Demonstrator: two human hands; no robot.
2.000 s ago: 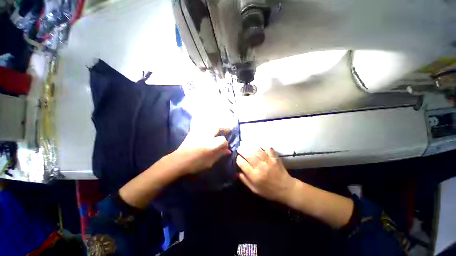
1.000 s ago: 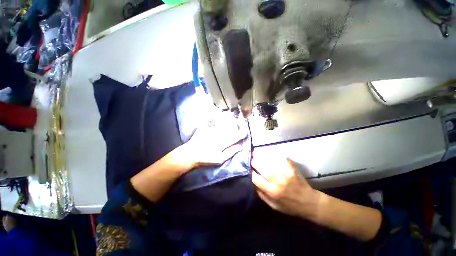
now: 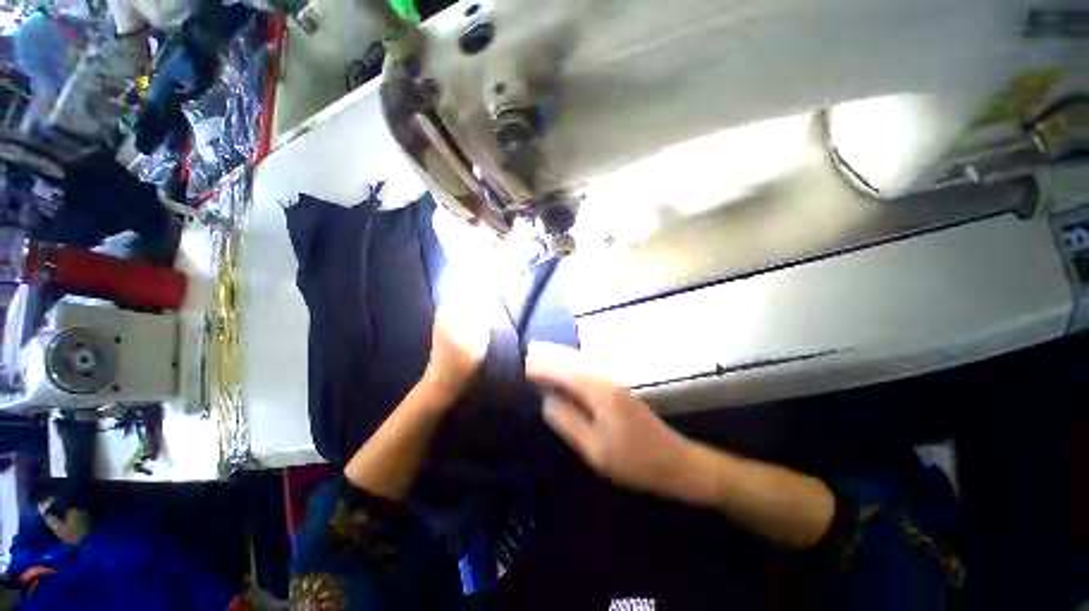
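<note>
Dark navy cloth (image 3: 364, 292) lies on the white table left of the needle area and continues down over the lap. Its edge and a dark fold run up to the presser foot area (image 3: 525, 239), which is washed out by glare. My left hand (image 3: 460, 334) lies on the cloth just below the needle area; its fingers are lost in the glare. My right hand (image 3: 603, 424), slightly blurred, is at the cloth's right edge below the machine bed, with cloth between thumb and fingers.
The off-white machine head (image 3: 669, 84) stands above my hands, with the bed (image 3: 812, 298) to the right. Shiny gold and silver strips (image 3: 229, 322) run along the table's left edge. A red cylinder (image 3: 114, 277) and another machine (image 3: 108, 358) are further left. A person in blue (image 3: 120, 561) is at lower left.
The view has shifted, showing more of the left side. The left hand is more upright beside the needle area. The cloth near the needle has turned, with a dark fold now between the hands.
</note>
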